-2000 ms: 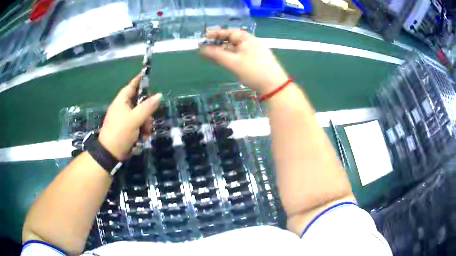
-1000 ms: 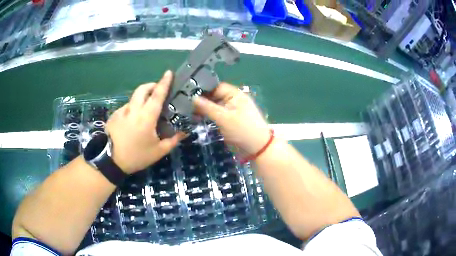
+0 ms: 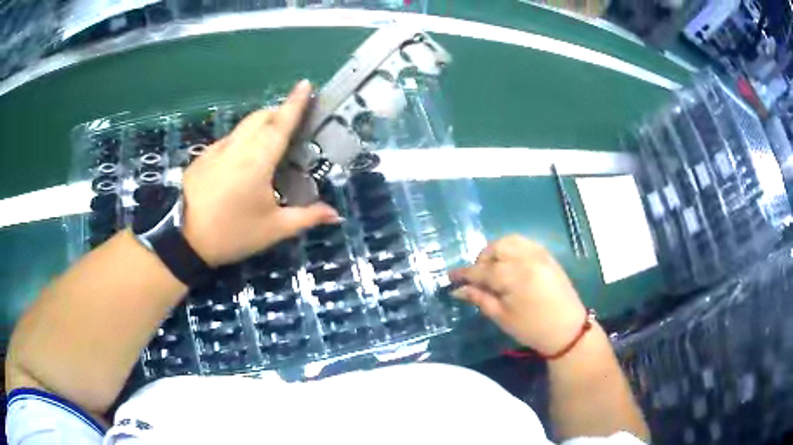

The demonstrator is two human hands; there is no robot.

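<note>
My left hand (image 3: 248, 187) holds the grey carrier fixture (image 3: 361, 87) tilted above the tray, its scalloped side facing right. A small round part shows at a seat near my left fingers; the seats farther up look empty. The clear blister tray (image 3: 287, 300) below has rows of pockets with black round parts. My right hand (image 3: 522, 291) is over the tray's right edge with its fingertips pinched together; a small dark thing may be at the tips, but it is too small to tell.
A thin metal tool (image 3: 569, 213) lies beside a white paper sheet (image 3: 617, 228) on the right. Stacked clear trays (image 3: 709, 195) stand at the far right. White lines cross the green bench (image 3: 513, 91). Clear covers lie along the far side.
My right hand has left the fixture and moved down and right to the tray's right edge. My left hand still holds the fixture, now turned to show its seats. The view has shifted downward.
</note>
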